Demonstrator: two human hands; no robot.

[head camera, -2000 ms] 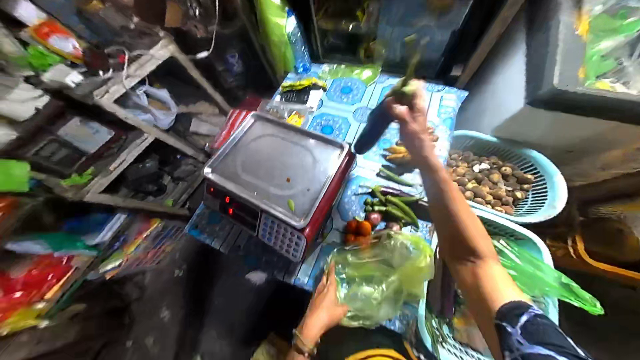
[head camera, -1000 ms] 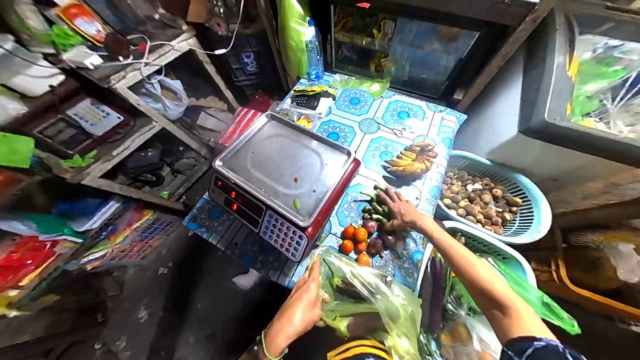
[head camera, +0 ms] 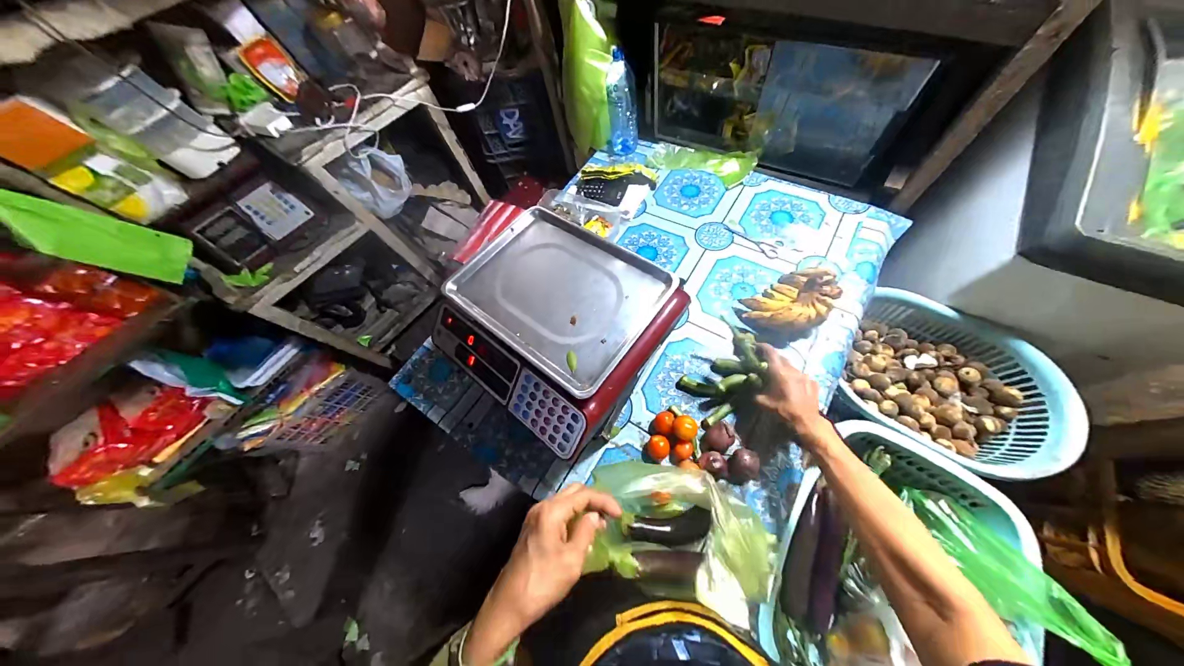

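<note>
My left hand pinches the rim of a thin green plastic bag, in which eggplants lie. My right hand is closed around a bunch of green okra-like pods, over the patterned tablecloth. Just below the pods sit small orange tomatoes and several purple onions. A bunch of ripe bananas lies beyond my right hand. To the left is a digital scale with a steel pan; a small green pod rests on the pan.
At the right stand a blue basket of brown round produce and another basket with eggplants and green plastic. A water bottle and a calculator are at the table's back. Wooden shelves hold goods at left.
The eggplant my right hand held up two seconds ago is out of that hand, which has moved down to the green pods and gathered them. Eggplants now show in the bag.
</note>
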